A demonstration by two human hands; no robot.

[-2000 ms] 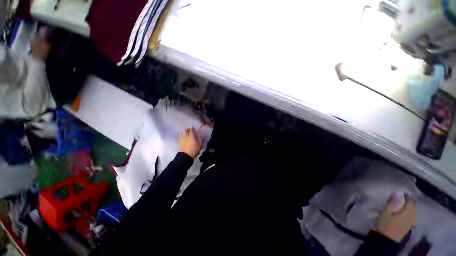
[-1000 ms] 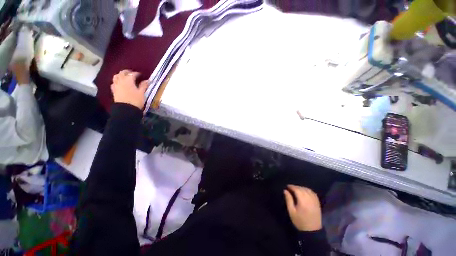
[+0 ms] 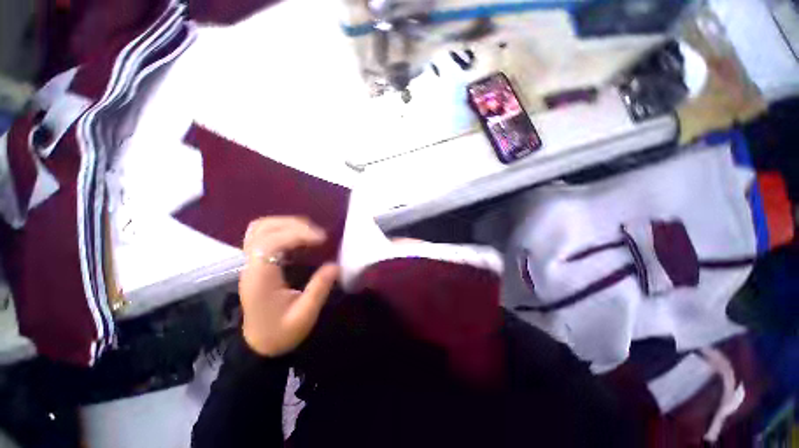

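Note:
A maroon panel (image 3: 258, 188) lies on the white table's front part. Next to it, maroon cloth (image 3: 438, 302) with a pale reverse and pale upper edge hangs over the table edge above my lap, blurred. My left hand (image 3: 285, 284) is over the panel's near edge, thumb and fingers apart, maroon cloth showing between them. Of my right hand, only a small strip of skin (image 3: 407, 242) seems to show behind the cloth's pale edge; its fingers are hidden.
Striped maroon pieces (image 3: 57, 254) lie at left. A lit smartphone (image 3: 504, 118) lies right of the needle area (image 3: 385, 83), with a small dark-handled tool (image 3: 570, 97) beyond. Pale panels with maroon strips (image 3: 561, 223) lie at right below the table edge. A red object (image 3: 774, 210) is at far right.
The view has swung right. My left hand has left the striped stack and is over a maroon panel now on the table. My right hand, earlier near my lap, is mostly hidden behind cloth.

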